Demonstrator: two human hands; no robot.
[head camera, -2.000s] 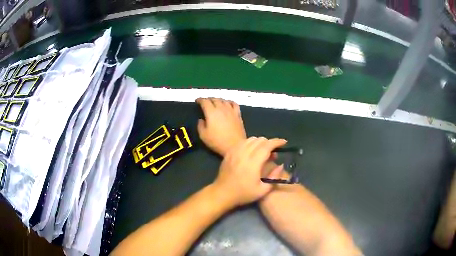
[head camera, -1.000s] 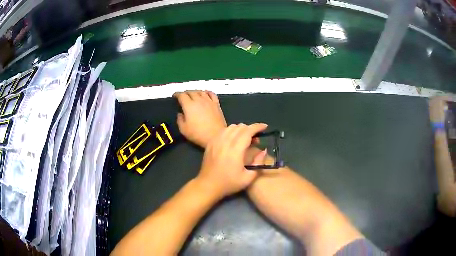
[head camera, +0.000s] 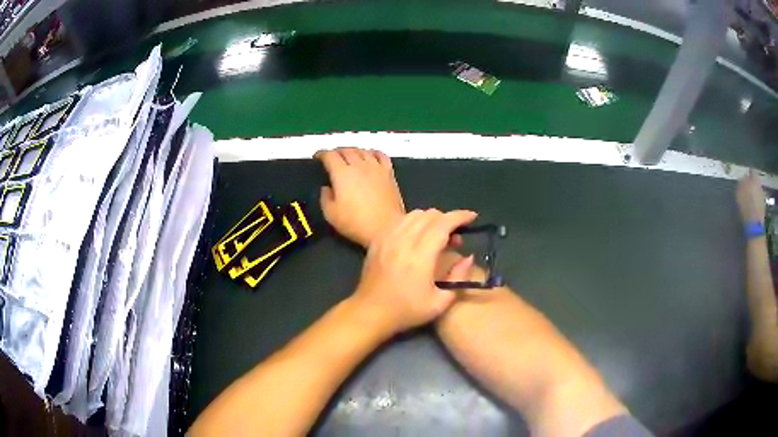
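Note:
A thin black plastic frame (head camera: 495, 256) is held in my left hand (head camera: 411, 266), between the thumb and fingers, with its far end sticking out to the right above my right forearm. My arms are crossed, the left over the right. My right hand (head camera: 362, 195) lies palm down on the dark bench beside the white rail, its fingertips at the rail. It shows no object; its palm is hidden. Several yellow-edged black frames (head camera: 260, 243) lie overlapped on the bench to the left of my hands.
A tall pile of white liners (head camera: 128, 247) and black-edged trays stands at left, open frames on top. Beyond the white rail (head camera: 512, 147), circuit boards (head camera: 475, 77) lie on the green belt (head camera: 367, 102). A grey post (head camera: 674, 94) rises at right. Another person's forearm with blue wristband (head camera: 759, 273) is at the right edge.
The view has shifted. The circuit boards have moved right along the belt relative to the post, and another item shows at upper left. My hands keep nearly the same pose with the black frame.

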